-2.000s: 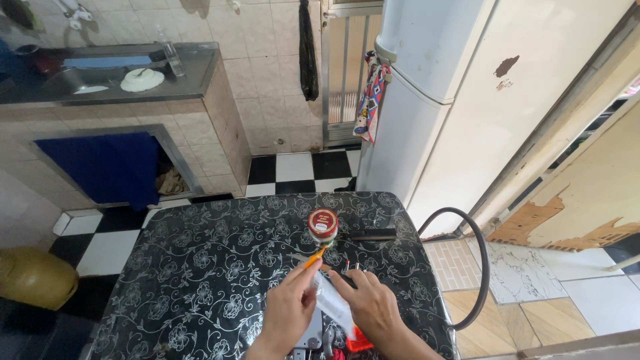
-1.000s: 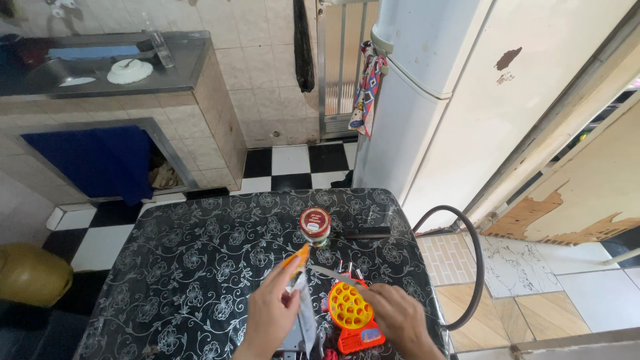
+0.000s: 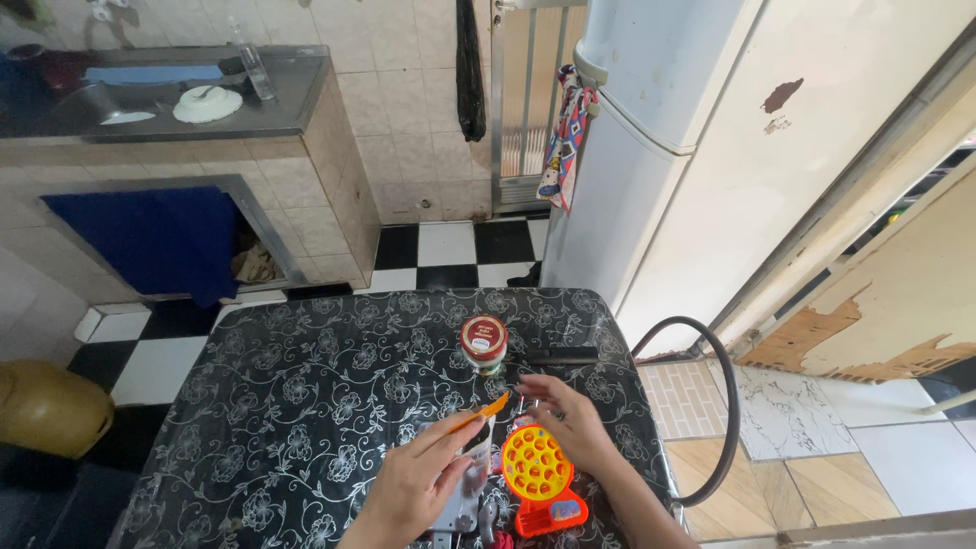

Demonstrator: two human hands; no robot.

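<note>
My left hand holds a flat orange piece between thumb and fingers, along with a clear plastic packet. Fingers apart, my right hand hovers beside small thin items; whether it touches one I cannot tell. Below it lies a red toy with a round yellow disc full of holes. A grey object is partly hidden under my left hand and the packet. Beyond my hands stands a glass jar with a red lid, left of a black case-like object.
A black floral cloth covers the table. A black hose curves past its right edge. Behind are a white refrigerator and a sink counter holding a white dish. A yellowish gas cylinder stands at left.
A metal blade-like tool seen in my right hand one second ago no longer shows there. The fingers of that hand have spread. The orange piece stays in my left hand.
</note>
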